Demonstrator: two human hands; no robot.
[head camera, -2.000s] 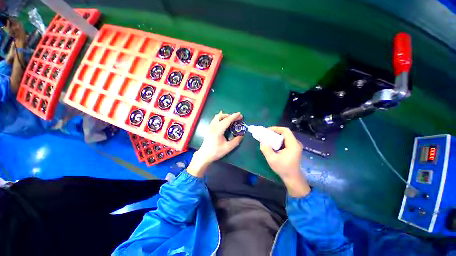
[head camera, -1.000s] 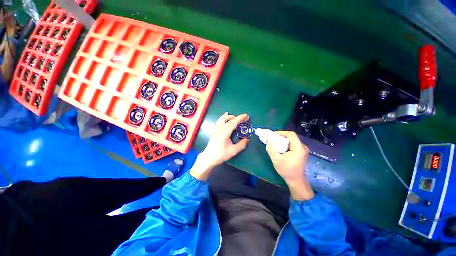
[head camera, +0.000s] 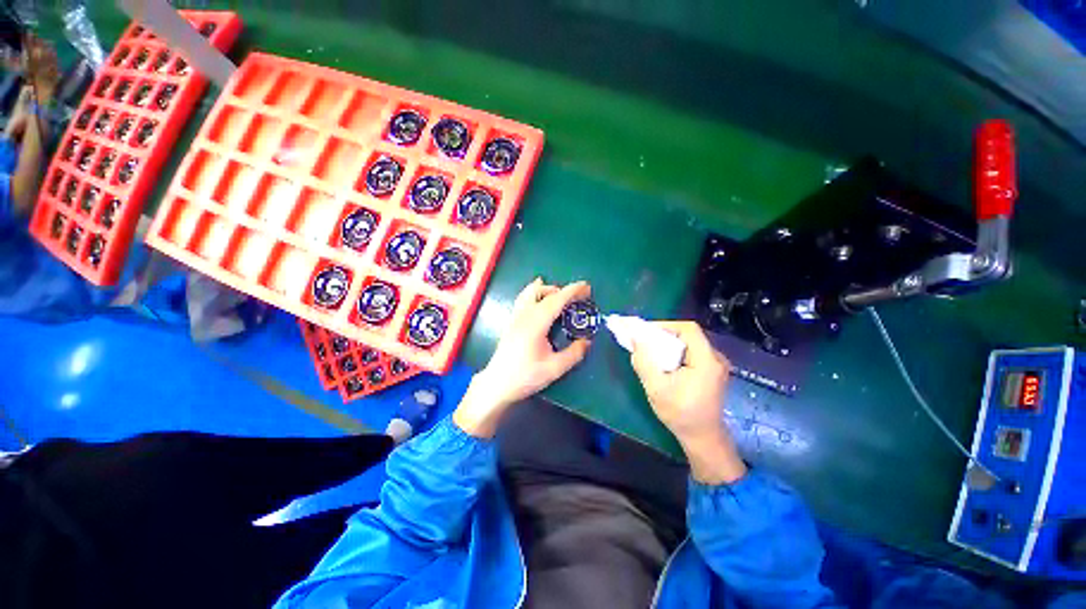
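My left hand holds a dark round part with shiny rings between thumb and fingers, over the bench's front edge. My right hand holds a small white squeeze bottle, its narrow tip pointing left at the round part's face. Whether the tip touches the part cannot be told. An orange-red parts tray lies to the left, with round parts in its right-hand columns and bare pockets on its left.
A black toggle press with a red handle stands right of my hands. A thin tube runs to a blue control box. A filled tray and a person's arm are at far left.
Since two seconds ago the view has shifted slightly, and both hands show a little further right in it. Both hands keep their holds, with the bottle tip still at the round part.
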